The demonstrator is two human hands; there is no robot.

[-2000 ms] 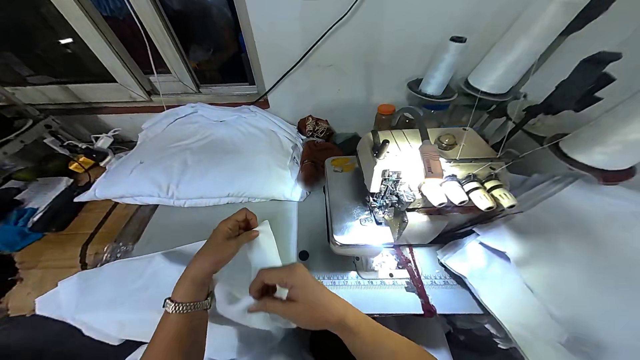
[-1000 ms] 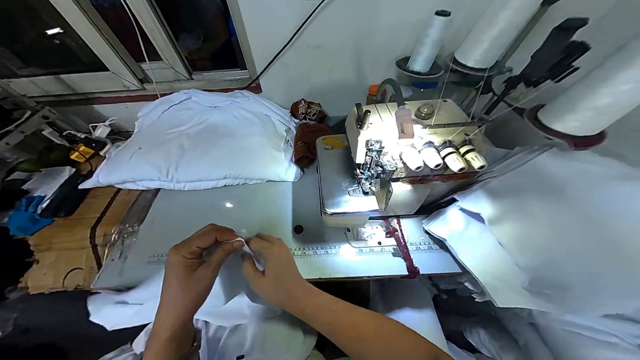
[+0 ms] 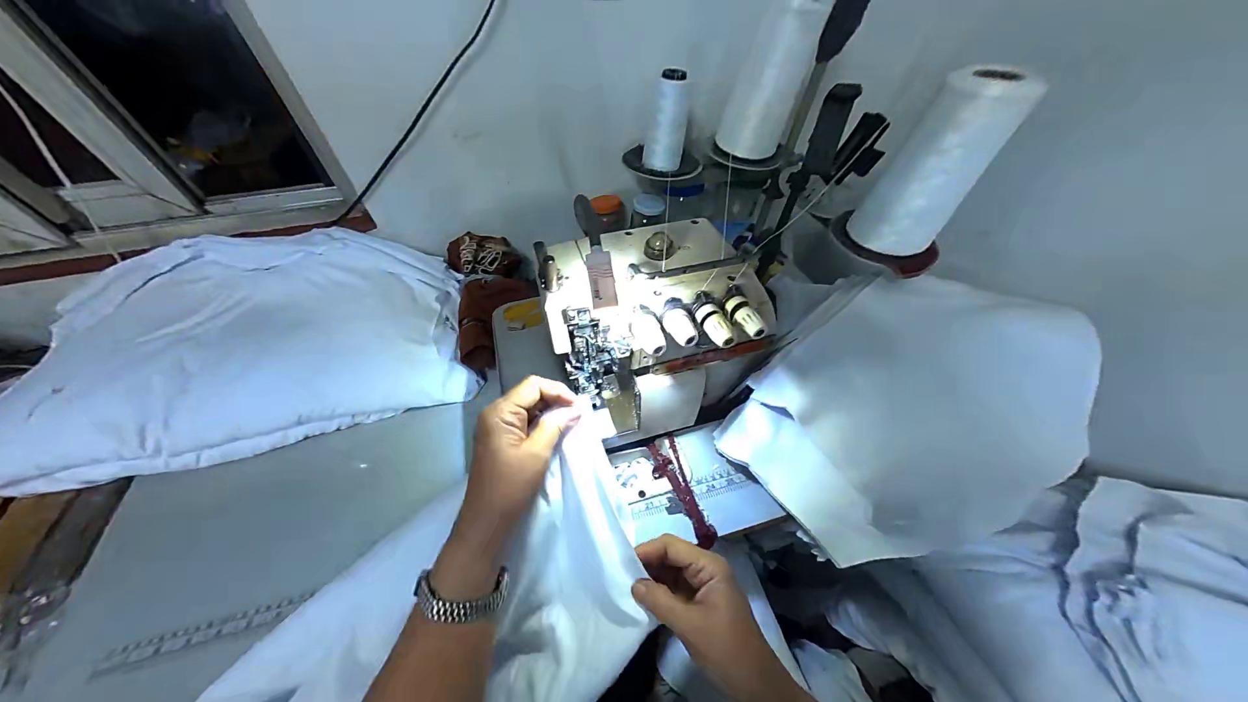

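My left hand (image 3: 517, 448), with a metal-banded watch on the wrist, pinches the top edge of a white fabric piece (image 3: 575, 575) close to the needle and presser-foot area of an overlock sewing machine (image 3: 663, 302). Lower and to the right, my right hand (image 3: 697, 590) pinches the same cloth's right edge between thumb and fingers. The fabric is stretched between both hands and hangs down over the table's front. The machine's lamp lights its needle area, and part of the presser foot is hidden by my fingers and the cloth.
A stuffed white fabric bundle (image 3: 234, 341) lies on the table (image 3: 390, 468) at left. Stacked white fabric pieces (image 3: 936, 409) stand right of the machine. White thread cones (image 3: 941, 166) rise behind it. Dark red trim (image 3: 687, 492) hangs over the table edge. More white cloth (image 3: 1160, 585) lies lower right.
Both hands have moved from the table's front edge toward the sewing machine, bringing the white cloth with them. They are farther apart than a second ago. The view has shifted closer to the machine.
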